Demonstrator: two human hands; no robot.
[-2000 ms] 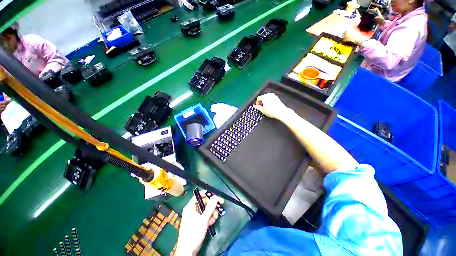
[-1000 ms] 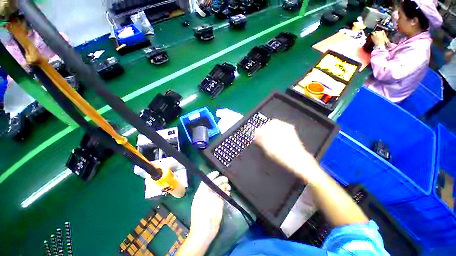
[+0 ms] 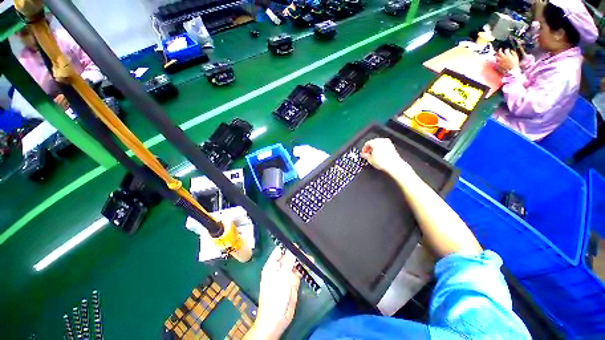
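The large black tray (image 3: 351,246) lies at the right with rows of tiny silver-dark parts (image 3: 323,189) along its left side. My right hand (image 3: 379,154) is at the top end of these rows with its fingertips pinched together; whether they hold a part is too small to tell. My left hand (image 3: 280,282) is left of the tray, below the screwdriver, and holds a thin dark part strip (image 3: 308,276) dotted with silver pieces. The black cable passes in front of the left fingers.
The orange-yellow screwdriver (image 3: 233,240) hangs over the white feeder. The brown-block fixture (image 3: 192,312) and part strips (image 3: 85,319) lie lower left. A blue bin (image 3: 270,159) holds a dark cylinder. Devices line the green bench. Blue crates (image 3: 524,179) and a person in pink (image 3: 545,86) are right.
The view has shifted slightly. My right hand moved down over the tray, then back to the top of the rows. The strip at my left hand, hardly visible one second ago, now shows clearly.
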